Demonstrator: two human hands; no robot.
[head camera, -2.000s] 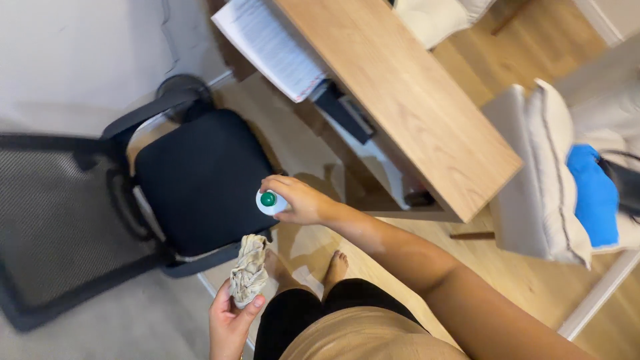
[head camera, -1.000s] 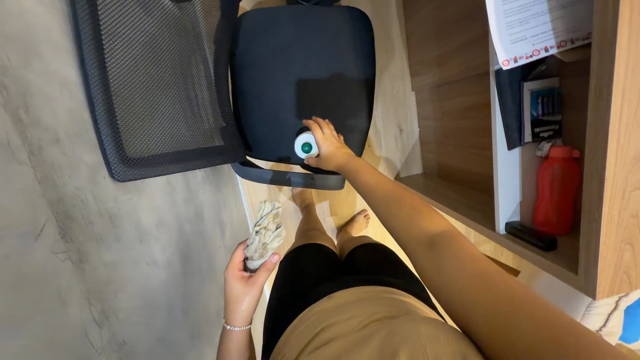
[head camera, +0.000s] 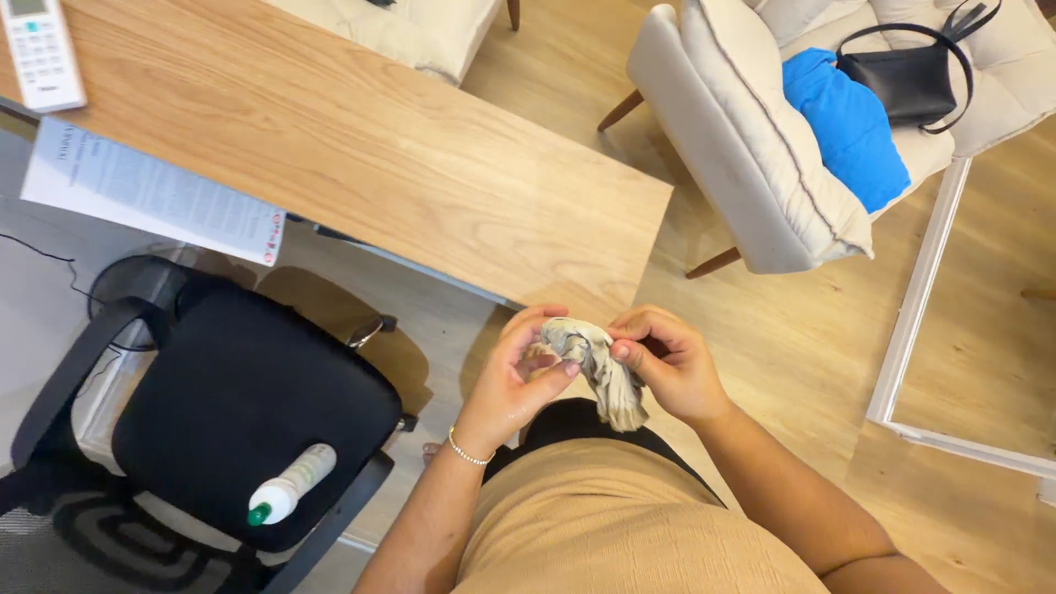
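Observation:
A crumpled, stained off-white cloth (head camera: 606, 375) is held between both hands in front of my waist, near the corner of the wooden desk. My left hand (head camera: 520, 375), with a beaded bracelet at its wrist, pinches the cloth's upper left part between thumb and fingers. My right hand (head camera: 672, 363) grips its right edge with thumb and forefinger. On the black seat of the office chair (head camera: 247, 396), down to the left, a white plastic bottle with a green cap (head camera: 293, 485) lies on its side, its cap toward the chair's back.
The wooden desk (head camera: 412, 157) spans the upper left and bears a white remote control (head camera: 41, 54). A printed sheet (head camera: 157, 190) sticks out below its edge. At upper right, a cream armchair (head camera: 726, 157) stands near a blue cloth (head camera: 846, 128) and a black handbag (head camera: 903, 82).
The bottle, earlier in my right hand, now lies on the chair seat. My right hand has let it go and taken hold of the cloth beside my left hand. The view has swung toward the desk.

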